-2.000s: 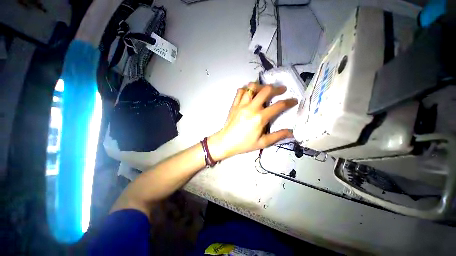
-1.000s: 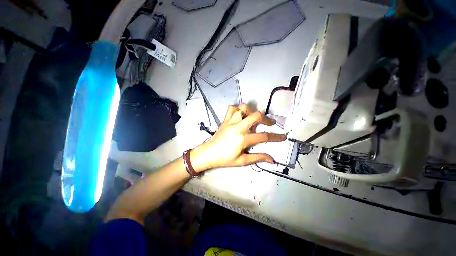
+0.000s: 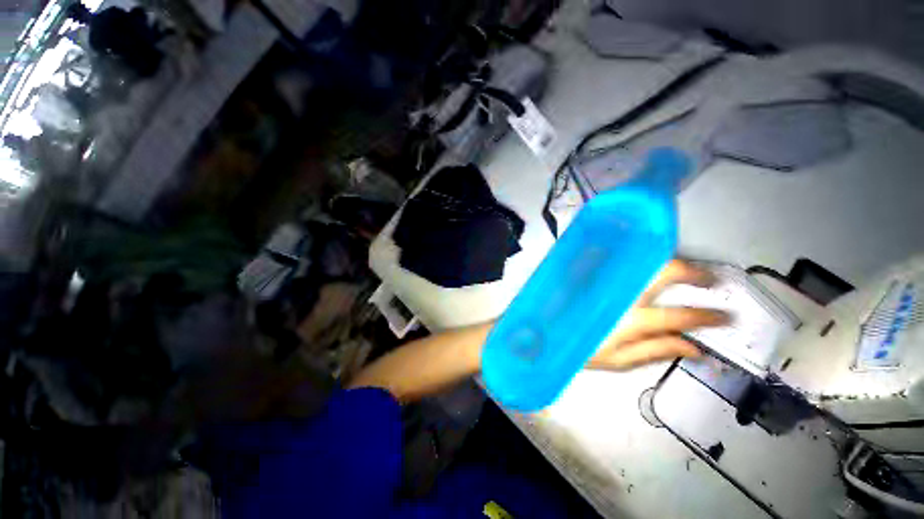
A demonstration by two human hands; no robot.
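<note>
My left hand comes in from the lower left, fingers spread, fingertips on a brightly lit pale pocket piece beside the machine head. The blue LED lamp head covers my wrist and part of the hand. The off-white sewing machine with blue lettering is at the right, cut off by the edge; its needle is not clearly visible. Dark pocket pieces lie stacked at the table's left end. My right hand is not in view.
Grey angular pieces and a long dark strip lie behind. A bundle with a white tag is at the back left. The table's front edge runs diagonally. Blurred bundles fill the floor at the left.
The view has swung left, so the table and machine appear farther right. The lamp now appears across my left wrist. The light piece and grey pieces also appear shifted right; my left hand stays on the fabric.
</note>
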